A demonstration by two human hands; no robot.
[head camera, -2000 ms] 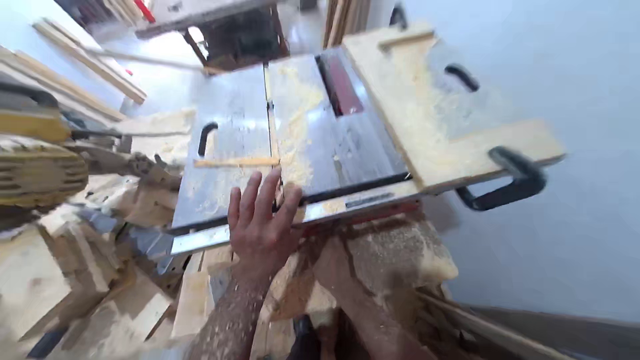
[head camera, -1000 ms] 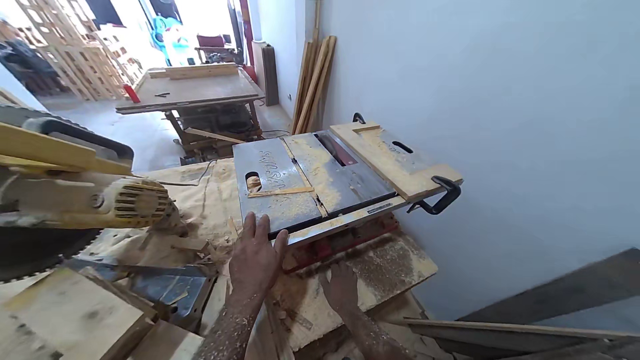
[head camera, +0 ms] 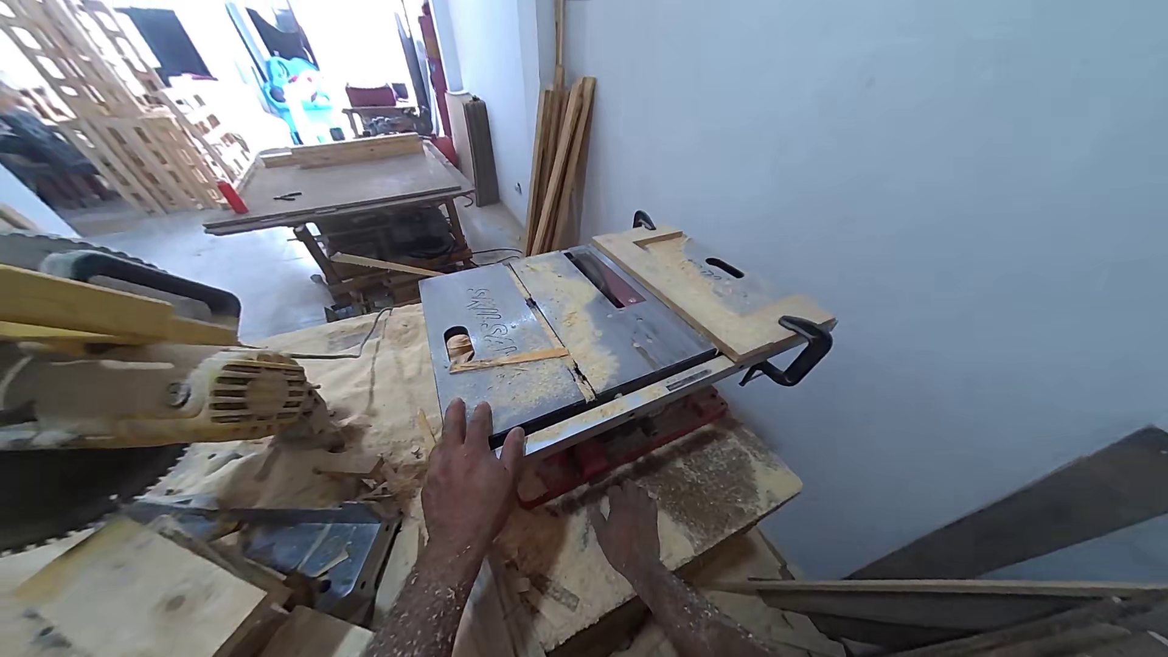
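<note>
A portable table saw (head camera: 630, 338) with a grey metal top and red base stands on a dusty wooden board (head camera: 730, 484). My left hand (head camera: 470, 470) rests, fingers apart, at the near left corner of the saw top, with nothing gripped. Below the front rail, my right hand (head camera: 630, 525) is by the red base, over the sawdust; its fingertips are hard to make out. A thin wood offcut (head camera: 511, 359) lies on the left of the top. An L-shaped wooden fence (head camera: 693, 292) lies at the right, held by a black clamp (head camera: 798, 351).
A yellow miter saw (head camera: 246, 392) with a toothed blade (head camera: 82, 493) stands close at the left. Wood blocks (head camera: 137, 584) lie below it. A workbench (head camera: 356, 187) is behind, beside leaning wood strips (head camera: 561, 164). The wall borders the right; planks (head camera: 912, 593) lie at the lower right.
The view has swung up and widened since the oldest frame. My left hand has shifted from the middle of the front rail to the saw's near left corner.
</note>
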